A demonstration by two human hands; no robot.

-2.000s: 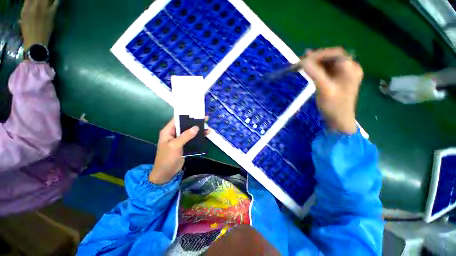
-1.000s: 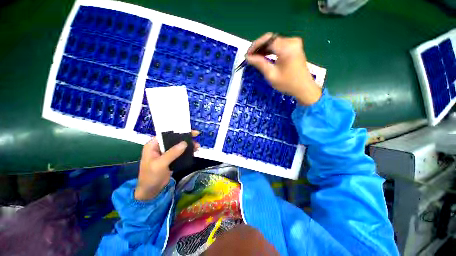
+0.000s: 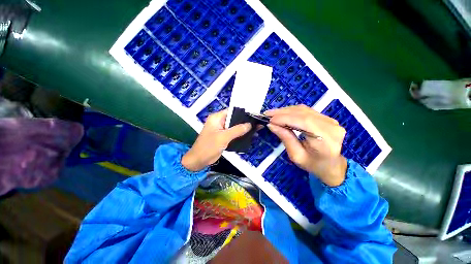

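My left hand [image 3: 216,139] holds the adhesive sheet [image 3: 251,88] upright over the tray, its thumb on the black part and the bare white part at the far end. My right hand [image 3: 309,138] holds the tweezers [image 3: 281,121], whose tips are at the stepped edge of the black part. Whether the tips hold a piece is too small to tell. The white-bordered component tray [image 3: 155,86] lies slanted beneath both hands, with small dark-centred components [image 3: 206,23] in rows in its blue blocks. The hands and sheet hide part of its middle.
The tray rests on a shiny green surface [image 3: 361,62]. A second blue and white tray [image 3: 459,201] is cut off at the right edge. A white object [image 3: 439,94] lies at the upper right. Pink-purple cloth [image 3: 38,149] shows at the left, with grey equipment [image 3: 428,245] at the lower right.
My right hand and tweezers have moved from over the tray to the sheet. My left hand and the sheet sit further right in view. The whole view has turned, so the tray looks more slanted.
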